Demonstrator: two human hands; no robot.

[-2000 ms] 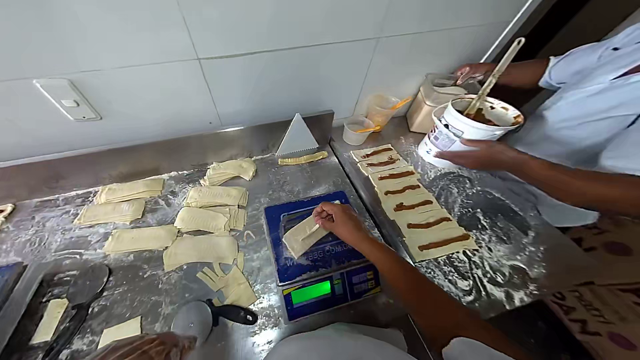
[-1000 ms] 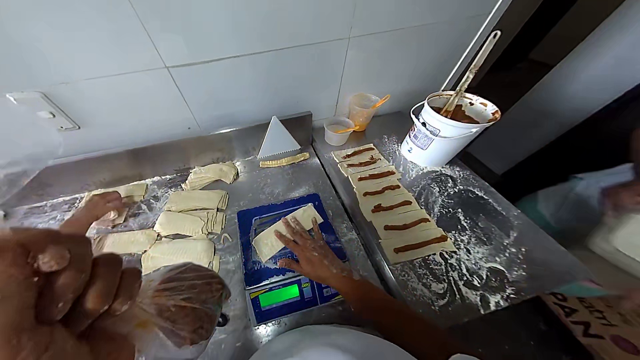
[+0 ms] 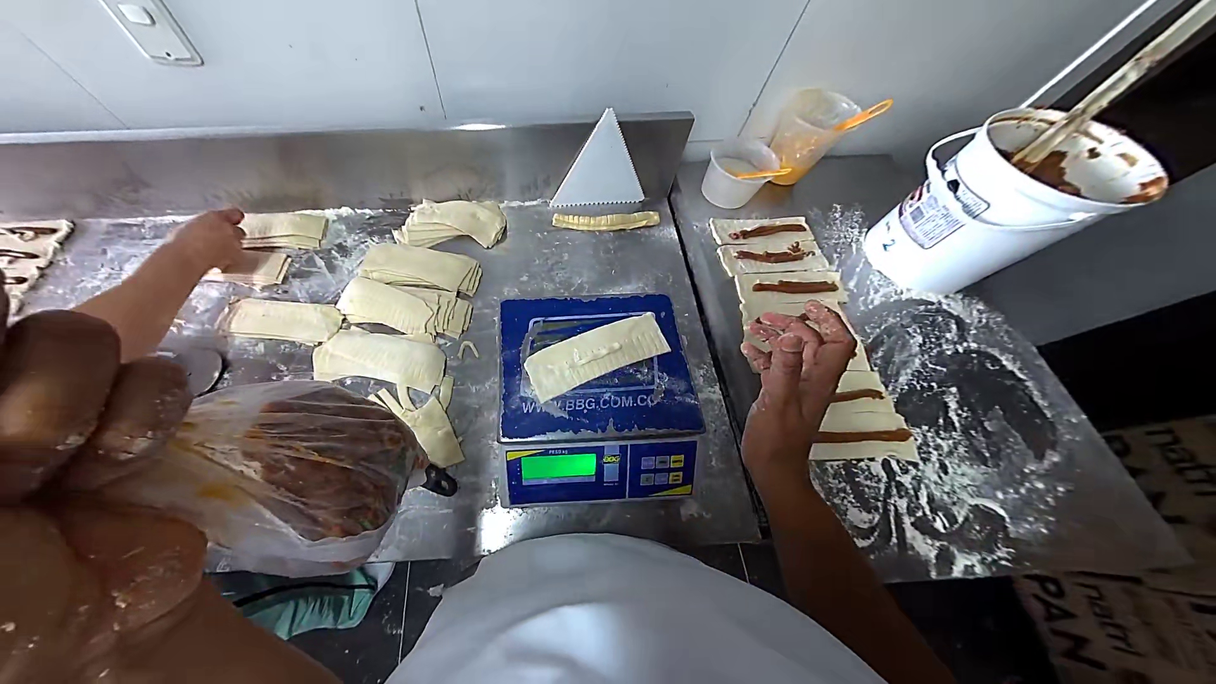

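My left hand point(image 3: 95, 427), large and close at the left, grips the twisted neck of a clear plastic bag of brown filling point(image 3: 323, 461). My right hand point(image 3: 803, 370) is empty, its fingers loosely curled, above or beside a row of dough rectangles point(image 3: 788, 287) with brown filling strips. Between the hands stands a blue digital scale point(image 3: 598, 423) with a lit green display. On its plate lies a pale dough rectangle point(image 3: 597, 356), slightly tilted, with a small raised strip of dough on top. Several stacks of cut dough point(image 3: 380, 356) lie left of the scale.
A co-worker's hand point(image 3: 214, 237) touches dough at the far left. A white bucket point(image 3: 978, 204) with a stick stands at the right. Behind are a toothed triangular scraper point(image 3: 600, 166), a plastic cup point(image 3: 736, 176) and a measuring jug point(image 3: 807, 133). A black handle point(image 3: 439, 481) shows beside the bag.
My right hand has left the dough on the scale and moved right. The bag, low in view a second ago, now shows more fully. The person holding the bucket two seconds ago is out of view.
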